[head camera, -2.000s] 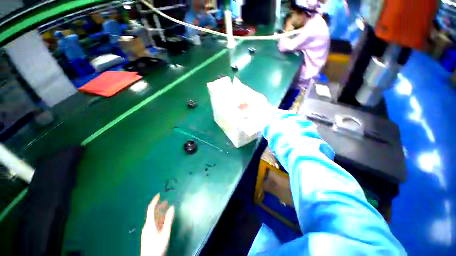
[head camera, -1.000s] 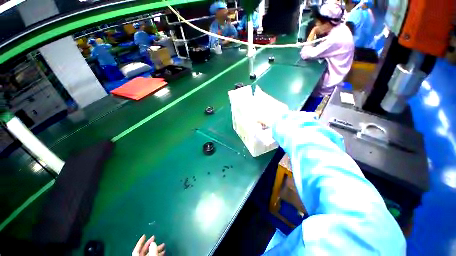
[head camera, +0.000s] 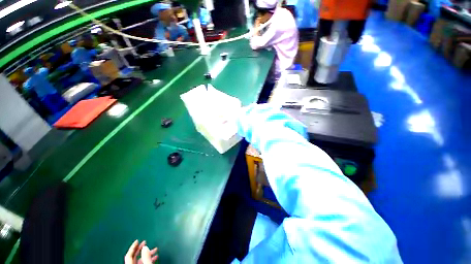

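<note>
The whitish open carton (head camera: 214, 121) stands at the right edge of the green belt. My right hand (head camera: 227, 121) reaches into it, mostly hidden by the carton and blurred; whether it holds anything cannot be seen. My left hand (head camera: 141, 253) is cut off by the bottom edge, over the belt, fingers apart and nothing seen in them. One black round housing (head camera: 174, 159) lies on the belt left of the carton, another (head camera: 166, 122) behind it. Small black inserts (head camera: 159, 202) lie scattered nearer to me.
The press base (head camera: 330, 113) stands right of the belt, with a pale fixture (head camera: 315, 104) on top and a silver horn (head camera: 328, 59) above. An orange sheet (head camera: 85, 112) lies beyond the belt's green line. A person in pink (head camera: 281, 36) sits ahead; a black object (head camera: 44, 224) lies left.
The camera view has shifted. My right hand stays at the carton. My left hand, which was farther up over the belt near the inserts, is now lower at the bottom edge.
</note>
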